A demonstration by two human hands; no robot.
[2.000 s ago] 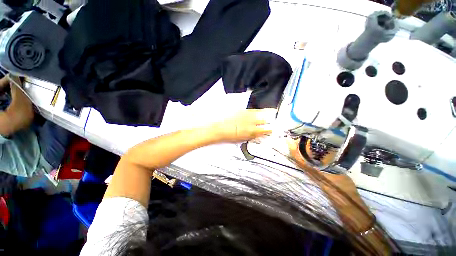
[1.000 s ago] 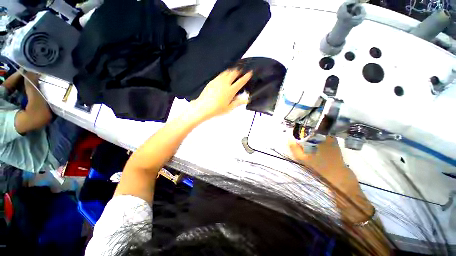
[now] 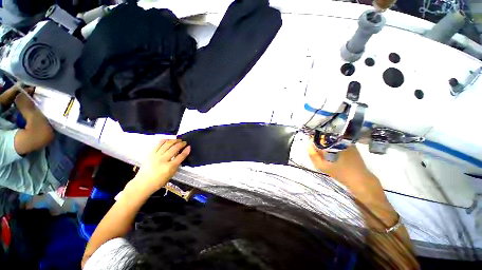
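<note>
A black fabric piece (image 3: 238, 144) lies flat and stretched out on the white bed, left of the needle area. My left hand (image 3: 165, 161) holds its left end, with fingertips on the fabric. My right hand (image 3: 338, 161) is at the head end of the white sewing machine (image 3: 423, 113), its fingers partly hidden behind the presser and guard parts (image 3: 333, 138); what they touch cannot be seen. The fabric's right end reaches close to the needle area.
A crumpled black bundle (image 3: 135, 63) and a long folded black piece (image 3: 235, 52) lie at the upper left. A grey machine unit (image 3: 45, 58) stands far left, beside another person's arm (image 3: 34, 129). A grey post (image 3: 363, 36) rises above the head. Hair covers the lower middle.
My left hand has moved from near the needle to the lower left. The black piece, earlier curved and bunched, now lies extended leftward. My right hand stays at the machine head.
</note>
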